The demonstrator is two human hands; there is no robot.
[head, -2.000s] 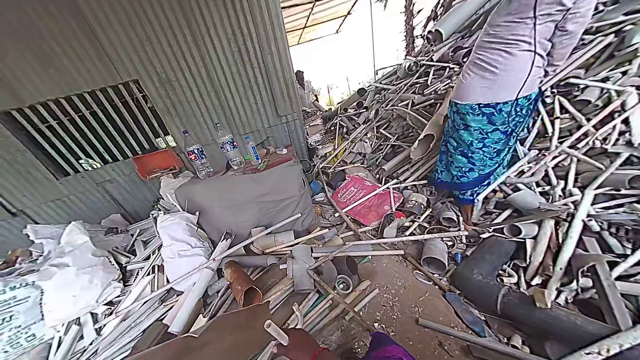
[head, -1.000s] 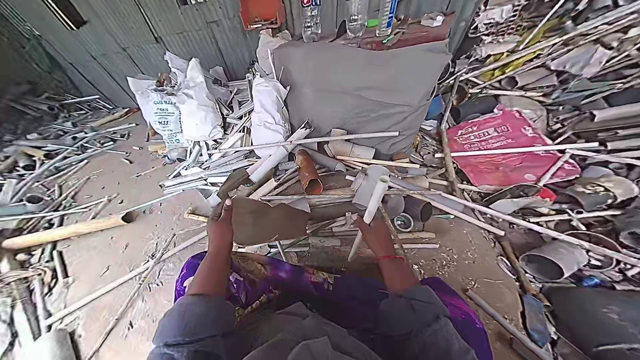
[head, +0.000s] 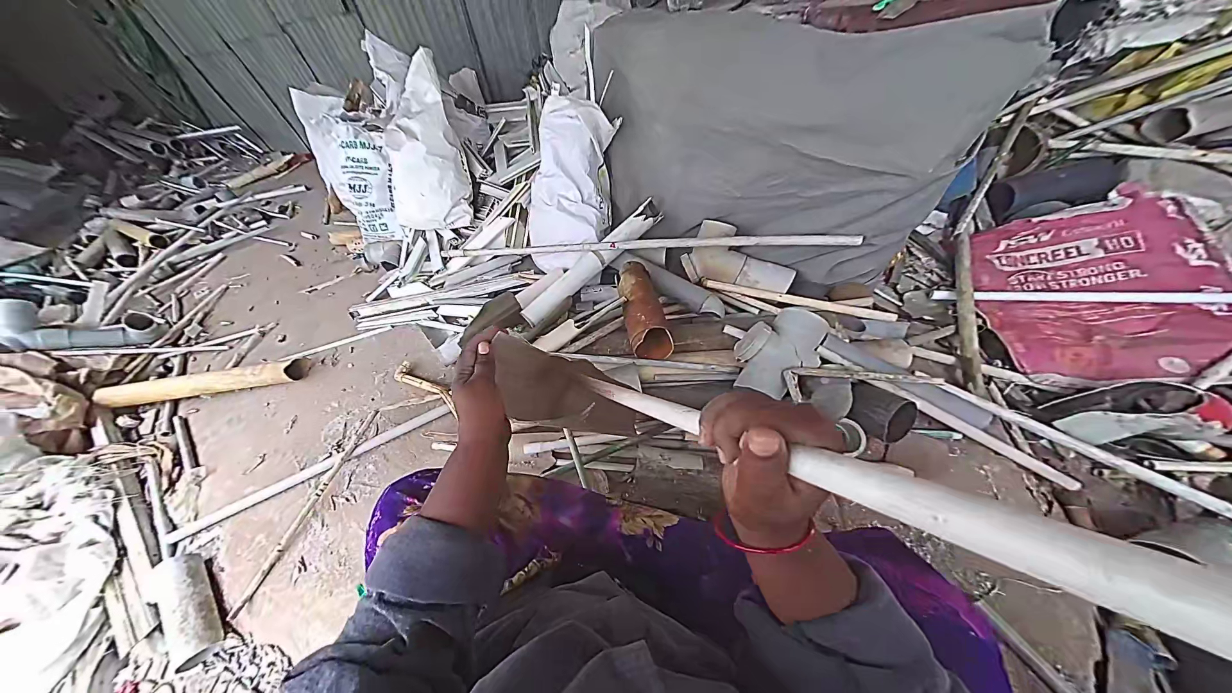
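Note:
My left hand [head: 481, 390] is closed around the far left part of a dark brown flat piece [head: 573, 385], whose exact kind I cannot tell. My right hand [head: 775, 481], with a red bangle at the wrist, grips a white plastic pipe [head: 962, 510]. This pipe slants from the brown piece, where its narrow-looking far end overlaps it, past my right hand to the lower right edge. Whether pipe and piece touch is unclear. Beyond my hands lie an orange-brown pipe piece [head: 647, 313], a grey pipe fitting [head: 782, 346] and a thin white pipe [head: 751, 243].
White sacks [head: 423, 154] stand by the corrugated metal wall [head: 250, 58], near a grey cloth-covered heap [head: 789, 135]. A red printed sack [head: 1097, 327] lies right, among pipes. A yellowish pipe [head: 202, 385] and more scrap pipes cover the ground at left.
The white pipe in my right hand now slants across to the lower right; a second ago it stood more upright. The view has swung down and left from the standing person seen two seconds ago.

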